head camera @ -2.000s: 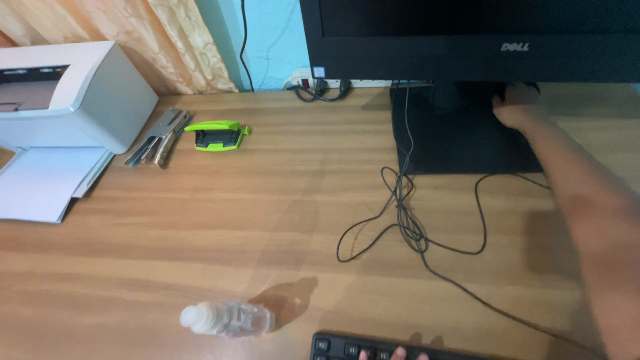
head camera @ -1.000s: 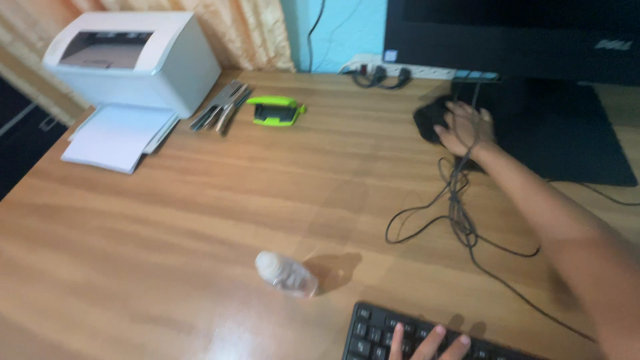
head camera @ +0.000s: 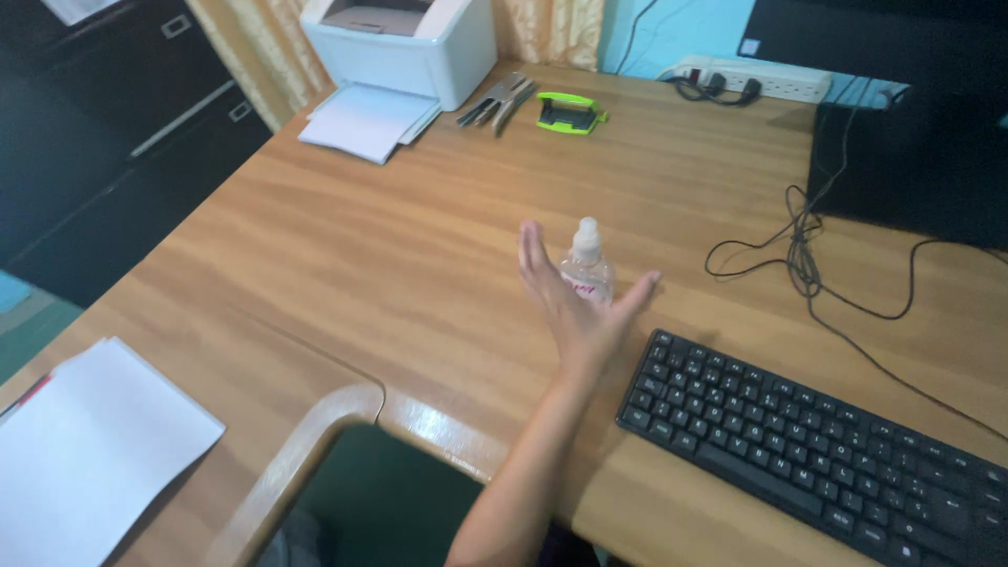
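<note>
My left hand (head camera: 579,311) reaches over the desk with thumb and fingers spread around the near side of a clear plastic pump bottle (head camera: 591,272). The bottle stands upright with a white cap; whether the palm touches it I cannot tell. To the right of the hand lies a black keyboard (head camera: 819,441). My right hand is out of the frame.
A white printer (head camera: 465,55) with paper sheets (head camera: 370,118), a metal stapler (head camera: 500,102) and a green hole punch (head camera: 568,114) sit at the back. Tangled cable (head camera: 802,260) lies before the monitor (head camera: 835,31). A paper stack (head camera: 110,449) rests near left, beside the curved desk edge (head camera: 315,433).
My left hand has moved from the keyboard to the bottle. My right hand, on the mouse a second ago, has left the view. The view has swung left.
</note>
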